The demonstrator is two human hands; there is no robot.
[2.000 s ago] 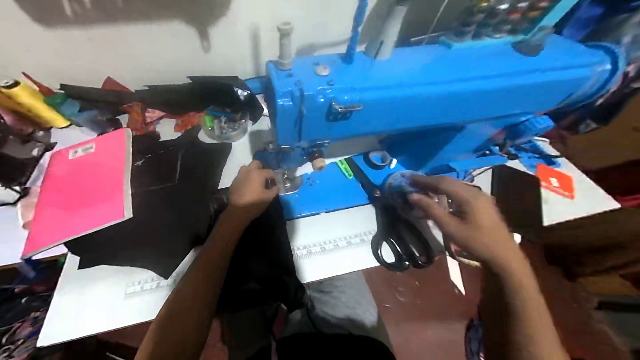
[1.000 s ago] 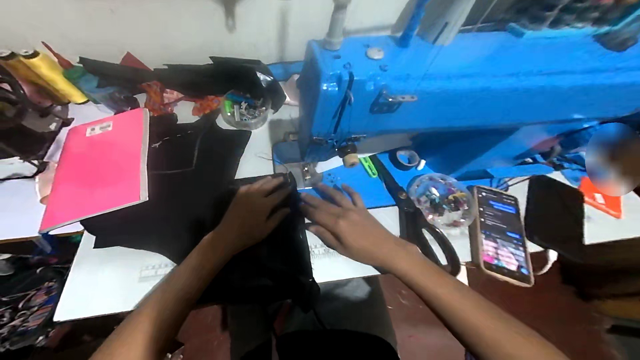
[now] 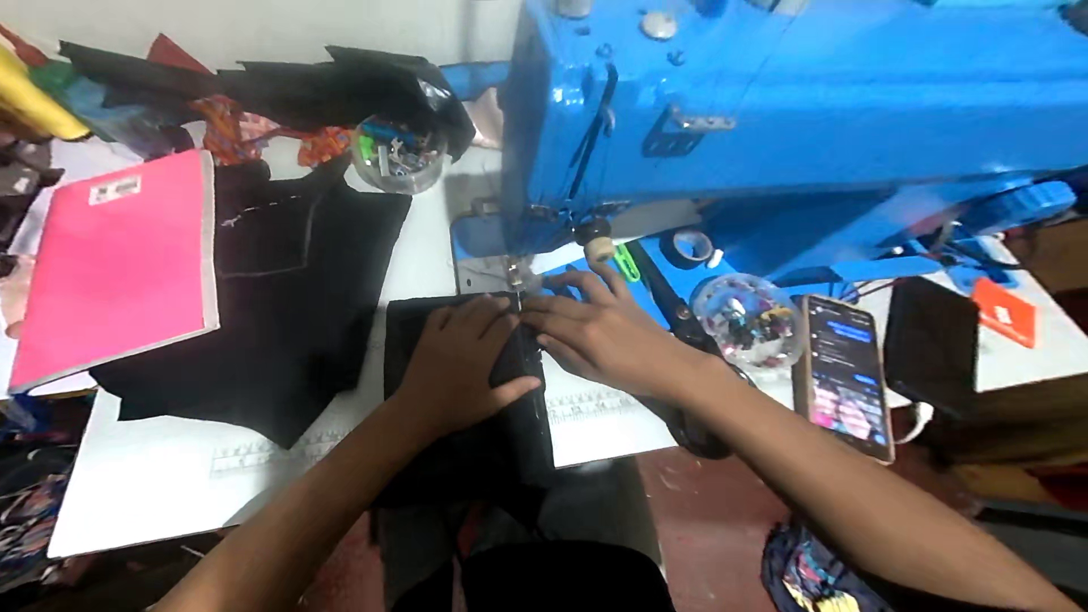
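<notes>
Black fabric lies at the front edge of the table, its far edge by the presser foot of a blue sewing machine. My left hand rests spread on top of it, thumb pointing right. On the fabric's right edge, just right of the presser foot, are the fingertips of my right hand; whether they pinch it is hard to see. Black-handled scissors lie partly under my right forearm, beside a clear bowl of small items. A green thread snipper lies near the machine needle area.
On the left, a pink notebook overlaps a black cut fabric piece with chalk lines. Behind stands a clear container of bobbins and small parts. A phone, a black flat object and a tape roll are at the right.
My right hand was at the clear bowl two seconds ago and is now on the fabric by the presser foot. The black fabric now lies flatter under both hands. The view has moved closer.
</notes>
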